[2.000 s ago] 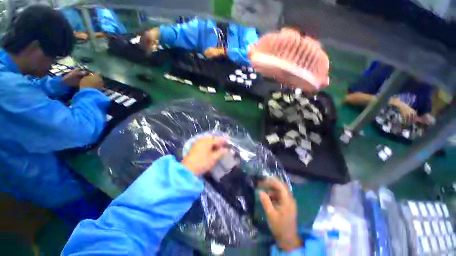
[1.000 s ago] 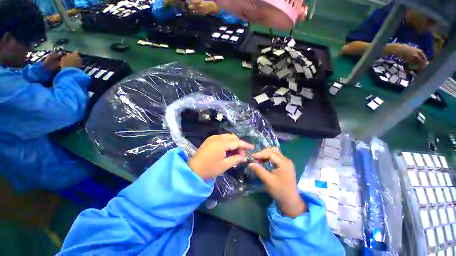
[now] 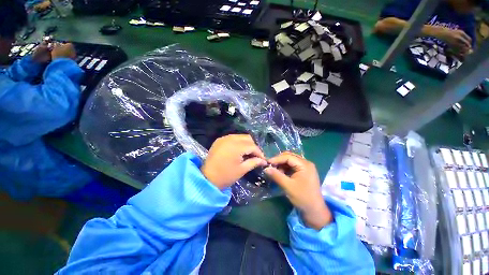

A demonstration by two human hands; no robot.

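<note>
A large clear plastic bag [image 3: 134,115] lies on the green bench, with a rolled-back whitish rim around a round opening. Dark parts and a few small pale bits show inside the opening. My left hand [image 3: 231,160] and my right hand [image 3: 300,180] meet at the fingertips over the bag's near right part. Their thumbs and fingers are pinched together on something tiny; the fingers hide most of it and I cannot tell what it is.
A black tray [image 3: 343,107] heaped with pale square pieces [image 3: 304,51] is beyond the bag. A bagged tray of white pieces [image 3: 370,188], a blue wrapped bundle [image 3: 405,198] and a white-celled tray [image 3: 466,198] are at right. A person in blue [image 3: 37,102] sits at left; a grey post slants at right.
My hands came down from apart over the opening, where my left hand was at a pale piece, and now meet at the fingertips. The pale piece no longer shows in them. The view has tilted down.
</note>
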